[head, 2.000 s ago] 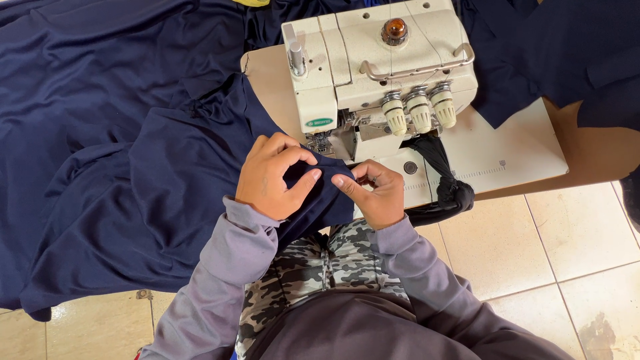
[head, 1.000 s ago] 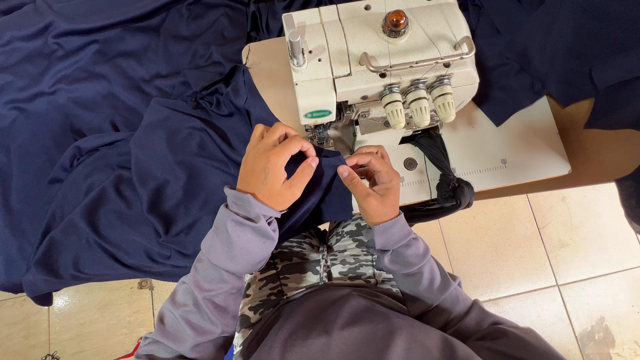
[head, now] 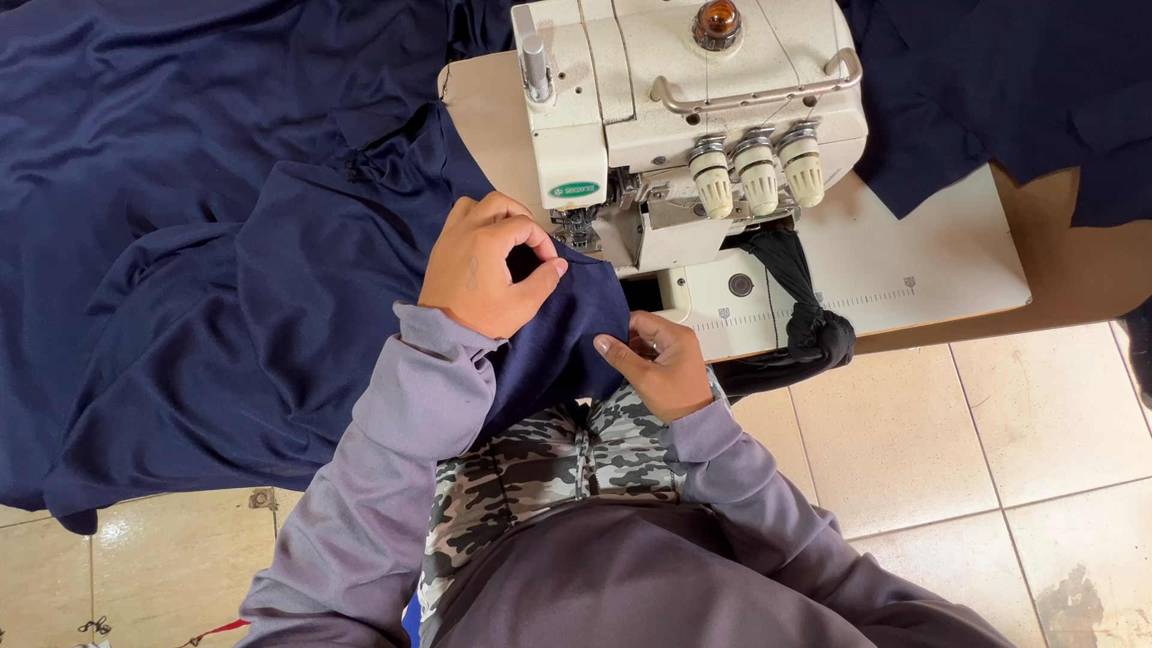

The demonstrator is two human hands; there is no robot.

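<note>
Navy blue fabric [head: 306,270] spreads over the left of the table and reaches the needle area of a white overlock sewing machine [head: 576,135]. My left hand [head: 490,265] pinches the fabric near its upper edge, thumb against index finger, just below and left of the presser foot [head: 579,225]. Lower and to the right, my right hand [head: 661,360] grips the right edge of the same fabric between thumb and fingers, with a ring on one finger. Whether the fabric lies under the presser foot cannot be told.
Three tension knobs [head: 756,175] stick out from the machine's front. A knotted black cloth [head: 814,333] hangs over the front edge of the white table plate [head: 945,243], which bears a ruler scale. More navy fabric [head: 999,99] lies at upper right. Floor tiles [head: 882,432] show below.
My right hand has moved down along the fabric, away from my left hand, and the edge between them is more spread out. My left hand keeps its pinch near the presser foot.
</note>
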